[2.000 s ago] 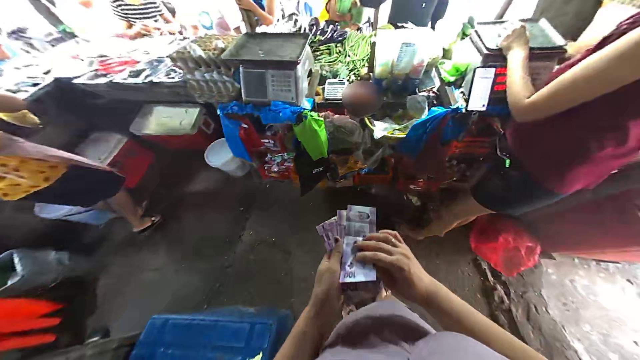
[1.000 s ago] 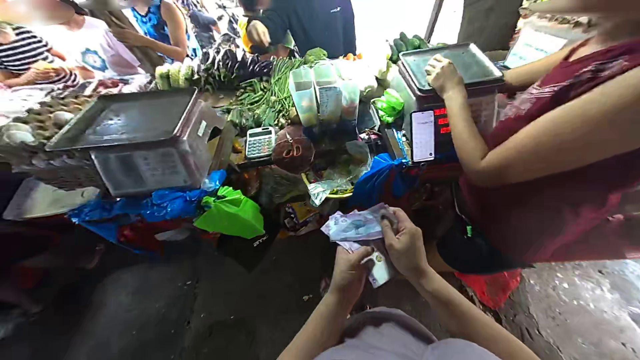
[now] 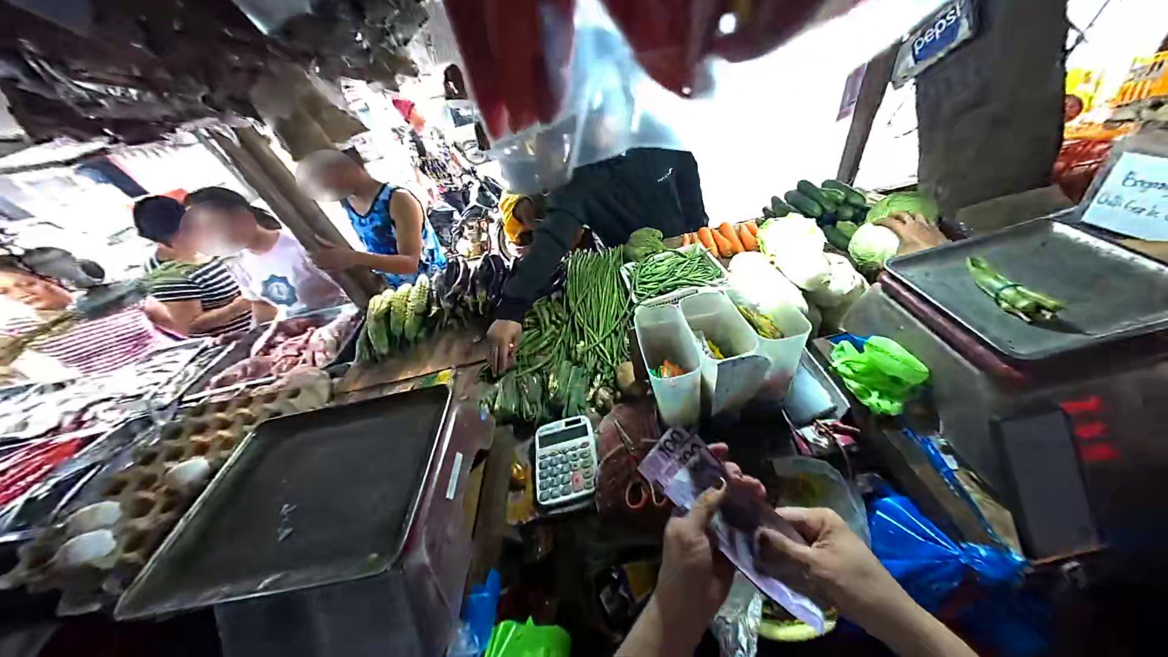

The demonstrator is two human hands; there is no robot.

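Note:
Purple banknotes point(image 3: 684, 470) are pinched between my two hands, low and right of centre. My left hand point(image 3: 698, 547) grips them with the thumb on top. On their lower part, my right hand point(image 3: 817, 552) has its thumb and fingers closed. Just left of the notes lie orange-handled scissors point(image 3: 637, 491) and a white calculator point(image 3: 566, 463). Behind them stand translucent plastic containers point(image 3: 671, 360), with long green beans point(image 3: 598, 306) to their left. A green bundle point(image 3: 1013, 290) rests on the right scale's tray point(image 3: 1104, 315).
Another weighing scale point(image 3: 319, 493) stands at left, beside egg trays point(image 3: 196, 438). A person in a dark long-sleeved top point(image 3: 639, 196) reaches onto the beans. Further vegetables, including carrots point(image 3: 725, 239) and cucumbers point(image 3: 826, 196), line the back. A blue plastic bag point(image 3: 940, 538) hangs at right.
The view has tilted up across the stall. My hands still hold the notes, which were fanned out earlier and now lie closer together. The person in the dark top has an arm stretched down to the vegetables.

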